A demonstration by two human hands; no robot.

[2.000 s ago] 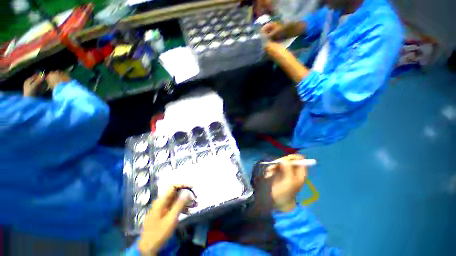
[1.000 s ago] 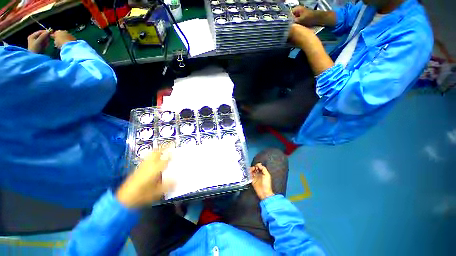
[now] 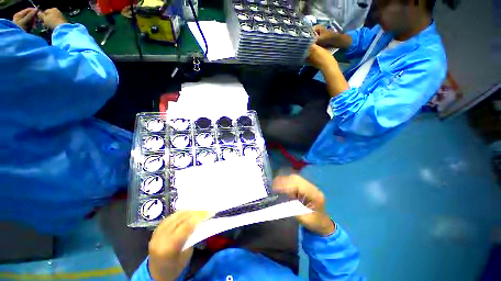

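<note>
A white paper sheet (image 3: pixel 241 219) is held between my two hands, lifted off and bowed in front of the tray's near edge. My left hand (image 3: pixel 177 237) grips its left end. My right hand (image 3: pixel 306 202) grips its right end. Another white sheet (image 3: pixel 221 186) lies over the near right part of the clear blister tray (image 3: pixel 133 181). Silver-white round parts (image 3: pixel 152 162) fill the left column and other pockets. Several black round parts (image 3: pixel 224 122) sit at the far right. No tool can be made out in my right hand.
More white sheets (image 3: pixel 211 96) lie beyond the tray, beside a red tray (image 3: pixel 168 101). The green bench (image 3: pixel 121 44) holds stacked trays (image 3: pixel 272 46) and a yellow and black box (image 3: pixel 158 27). A binder clip (image 3: pixel 196 63) hangs at its edge. People in blue smocks sit left (image 3: pixel 55 110) and right (image 3: pixel 384 93).
A sheet is now stretched between both hands. My left hand has moved from over the tray to its near edge. The pen-like tool seen two seconds ago no longer shows.
</note>
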